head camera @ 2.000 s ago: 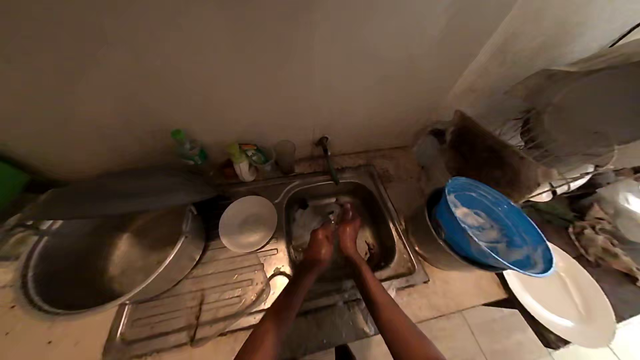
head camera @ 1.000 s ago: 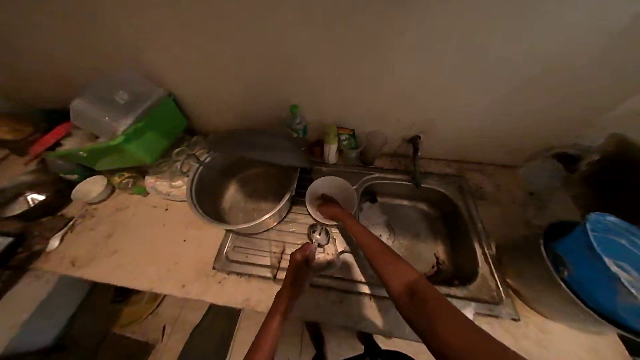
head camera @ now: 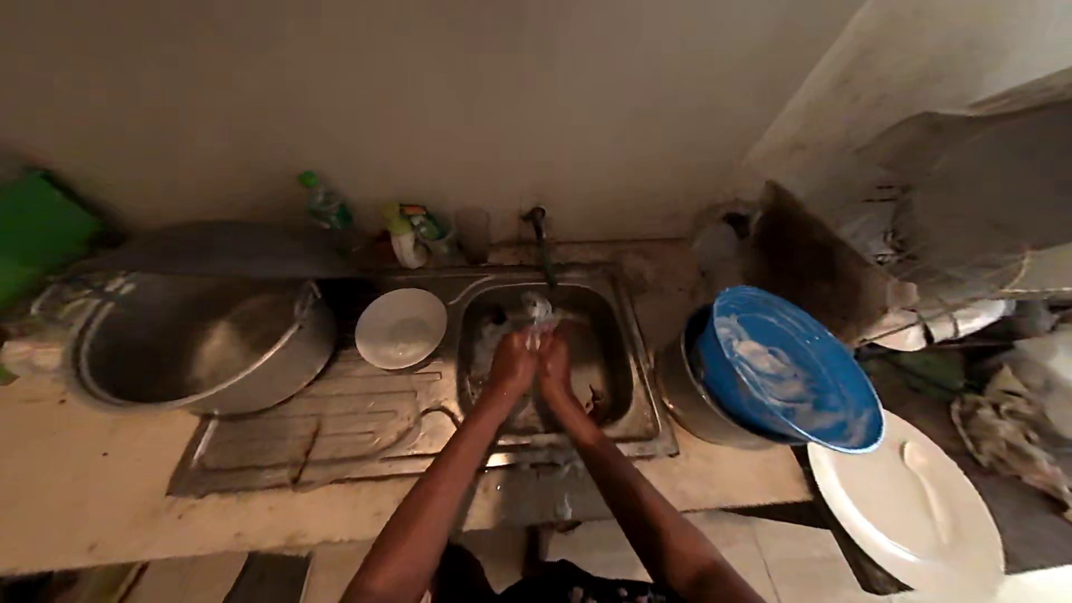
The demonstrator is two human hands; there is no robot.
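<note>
Under the tap (head camera: 536, 222), my left hand (head camera: 512, 364) and my right hand (head camera: 553, 360) are close together over the stainless steel sink (head camera: 615, 352). Both are closed around a small shiny metal utensil (head camera: 537, 311), likely a spoon, blurred by running water; its lower part is hidden by the fingers. Left of the basin, a white bowl (head camera: 401, 328) rests on the ribbed drainboard (head camera: 352, 419). Farther left is a large aluminium pot (head camera: 260, 368) with a dark lid (head camera: 226, 247) leaning behind it.
A soapy blue plastic basin (head camera: 837, 394) sits tilted in a metal pot (head camera: 699, 402) right of the sink. Beyond it lies a large white oval tray (head camera: 888, 502). A green-capped bottle (head camera: 325, 201), a squeeze bottle (head camera: 405, 239) and a clear cup (head camera: 473, 234) stand along the wall.
One second ago my left hand held a metal utensil over the drainboard, and my right hand was at the white bowl. Both hands are now together in the sink. The view has swung back right.
</note>
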